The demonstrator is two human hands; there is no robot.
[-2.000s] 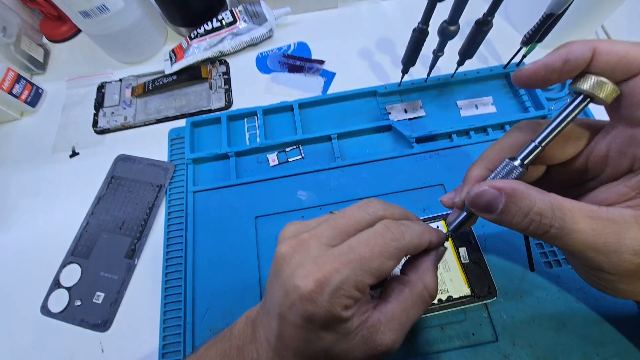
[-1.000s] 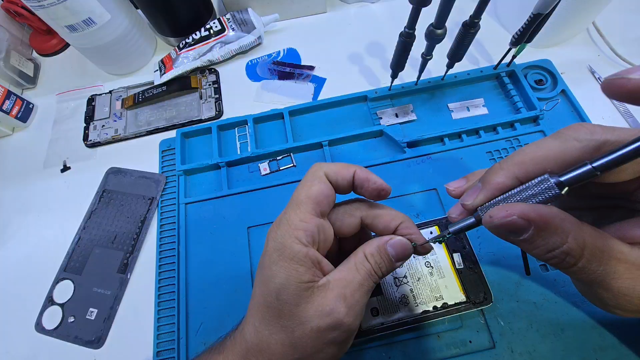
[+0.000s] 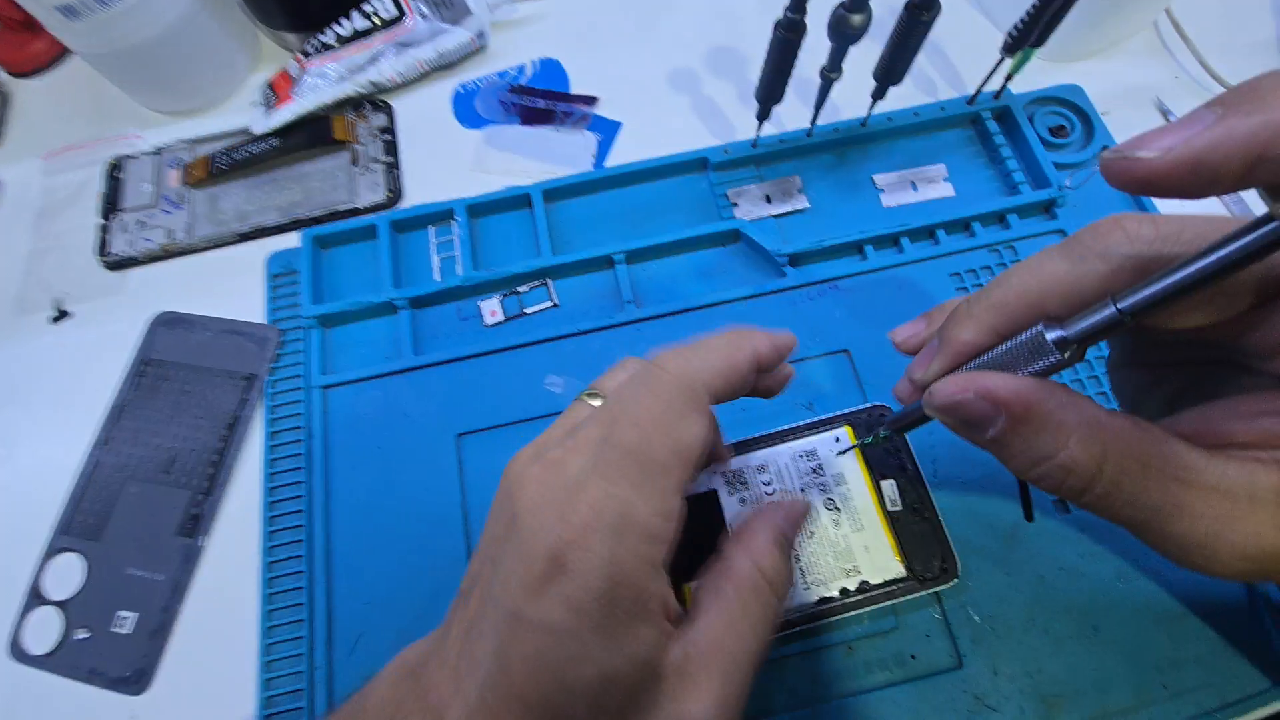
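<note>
My right hand [image 3: 1100,370] holds a metal precision screwdriver [image 3: 1010,355] with a knurled grip. Its thin tip, with a bit of green on it, is over the upper right of the phone battery [image 3: 830,540]. That battery, silver with a yellow edge, sits in an opened phone [image 3: 925,530] on the blue silicone repair mat [image 3: 400,560]. My left hand [image 3: 630,520], a ring on one finger, spreads its thumb and fingers over the phone's left part and hides it. I see nothing between those fingers.
A grey phone back cover [image 3: 150,500] lies left of the mat, below a phone screen assembly [image 3: 270,190]. The mat's trays hold razor blades [image 3: 768,198] and a SIM tray [image 3: 518,301]. Several screwdrivers [image 3: 780,70] stand along its far edge; a glue tube [image 3: 370,60] lies behind.
The thumb and fingers of my left hand, close together at the screwdriver's tip a second ago, have parted and moved left from it. My right hand still holds the screwdriver.
</note>
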